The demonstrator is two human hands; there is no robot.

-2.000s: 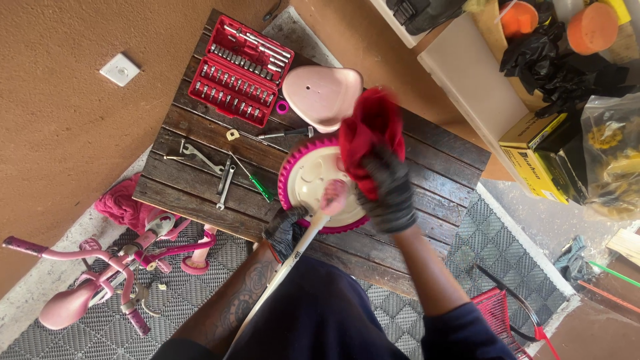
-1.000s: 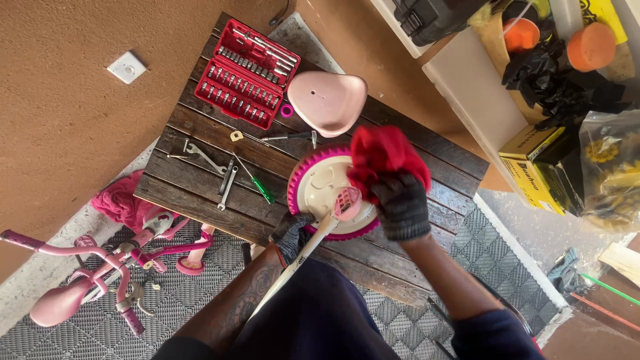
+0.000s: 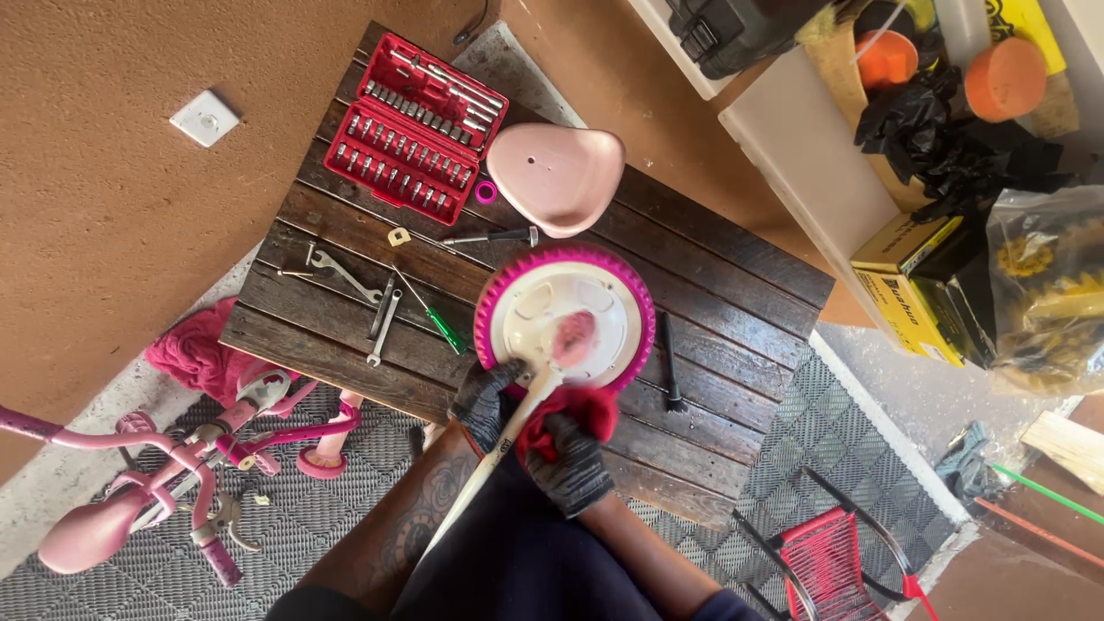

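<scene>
A small wheel with a magenta tyre and white disc (image 3: 528, 297) stands at the front of the slatted wooden table, a pink pedal (image 3: 573, 336) before its centre. A pale bar (image 3: 492, 461) runs from the wheel down toward my lap. My left hand (image 3: 486, 401), in a dark glove, grips the wheel's lower left edge; its fingertips are partly hidden. My right hand (image 3: 569, 461), also gloved, holds a bunched red cloth (image 3: 595, 412) against the wheel's lower edge, beside the bar.
On the table (image 3: 742, 345) lie an open red socket set (image 3: 414, 129), a pink seat-shaped part (image 3: 556, 177), spanners (image 3: 385, 328), a green-handled screwdriver (image 3: 444, 329) and a black brush (image 3: 670, 366). A pink bicycle (image 3: 190, 457) is at lower left, a red corded chair (image 3: 832, 561) at lower right.
My right hand has moved down with the red cloth, from the wheel's right side to its lower edge. The black brush now shows right of the wheel. My left hand stays at the wheel's lower left.
</scene>
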